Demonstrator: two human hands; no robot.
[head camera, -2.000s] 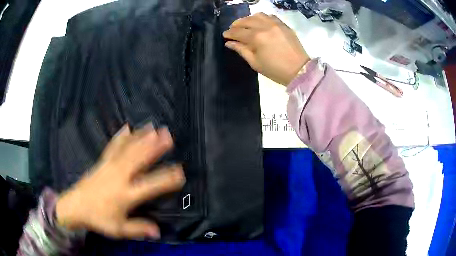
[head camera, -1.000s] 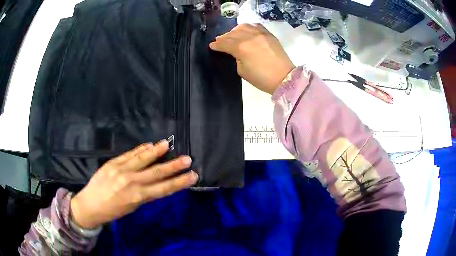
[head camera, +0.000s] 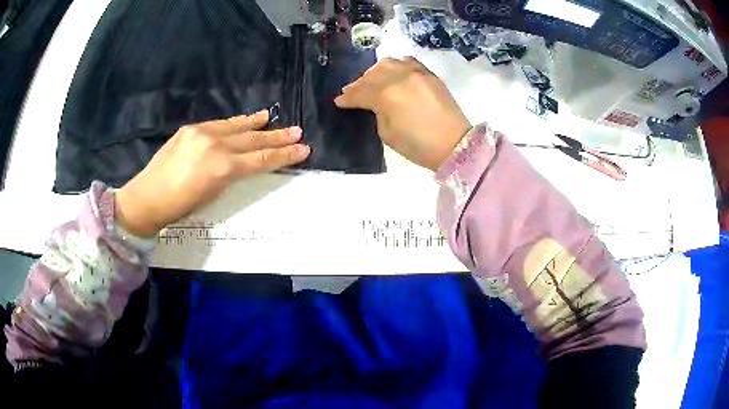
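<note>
A black bag panel (head camera: 172, 72) lies on the white machine table, its upper part running under the machine at the top. A dark zipper (head camera: 295, 80) runs lengthwise along it, with a small shiny puller (head camera: 275, 113). My left hand (head camera: 212, 164) lies flat on the panel's near part, fingertips by the puller and over the zipper's near end. My right hand (head camera: 412, 108) rests at the panel's right edge with fingertips on the fabric; whether it pinches the cloth cannot be told. The presser foot area (head camera: 323, 56) is just beyond, between the hands.
The machine's control panel (head camera: 587, 28) is at top right. Dark glossy squares (head camera: 468, 38) lie under the arm. Snips (head camera: 593, 157) with pinkish handles lie right of my right hand. A printed scale (head camera: 400, 233) runs along the table front. Blue cloth (head camera: 336, 343) covers the lap.
The panel has moved away from me toward the machine, uncovering the table's front edge and scale. My left hand has moved forward with it; my right hand stays near the panel's right edge.
</note>
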